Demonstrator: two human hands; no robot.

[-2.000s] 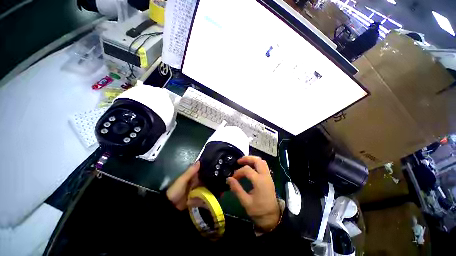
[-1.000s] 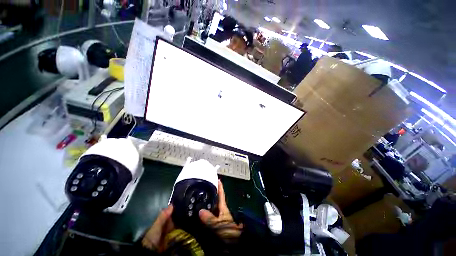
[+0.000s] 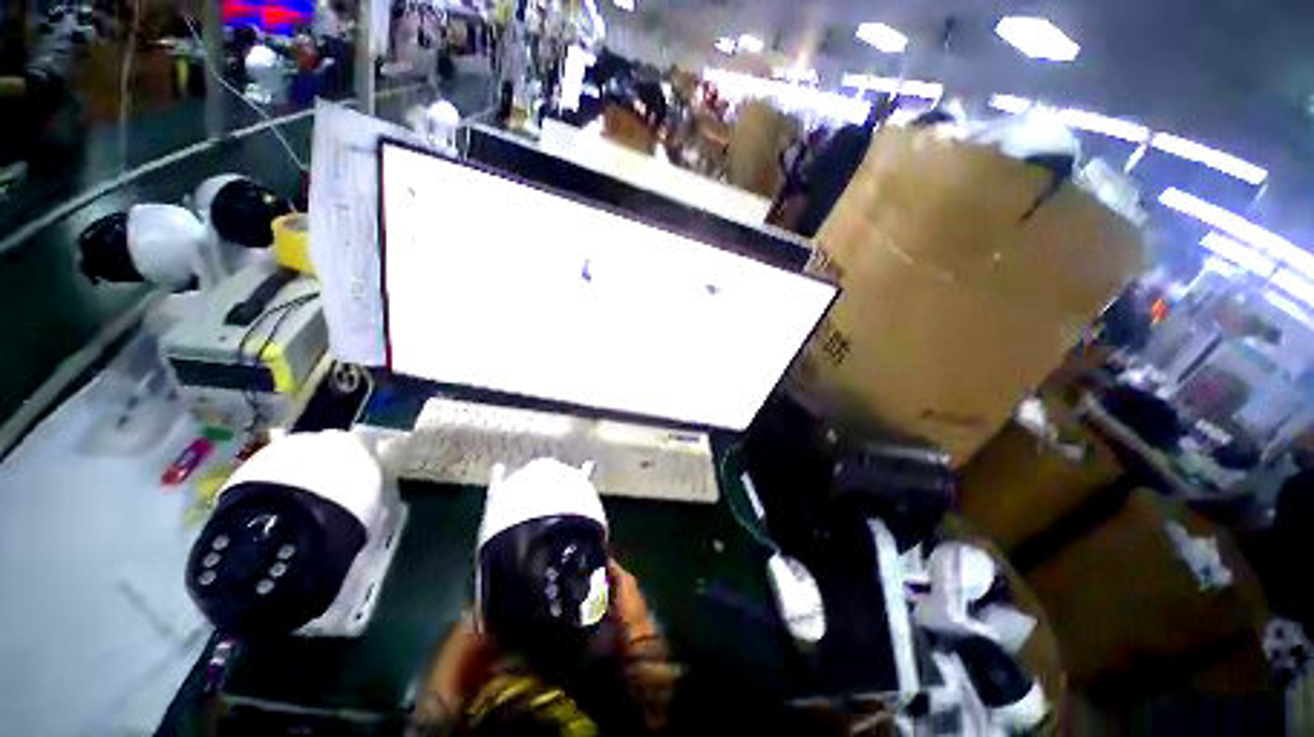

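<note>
A dome camera with a white shell and black ball face (image 3: 542,554) stands upright near the bench's front edge. My left hand (image 3: 458,674) is at its lower left side and my right hand (image 3: 637,641) at its lower right side; both are blurred and hold it between them. A bright yellow-white patch shows on the right of its black face. The yellow tape roll (image 3: 530,708) is below it by my left hand, blurred and cut off by the lower edge. A second, larger dome camera (image 3: 281,536) stands to the left.
A monitor (image 3: 577,295) with a white screen stands behind the keyboard (image 3: 555,449). The mouse (image 3: 796,598) and a black cylinder (image 3: 894,482) are at the right. A pale box (image 3: 245,346) with cables is at the left. A large carton (image 3: 980,288) stands behind right, with white cameras (image 3: 966,576) below it.
The view has tilted up and shifted. My right hand has moved from the front of the camera's face to its right side. The bright patch on the black face was not visible before.
</note>
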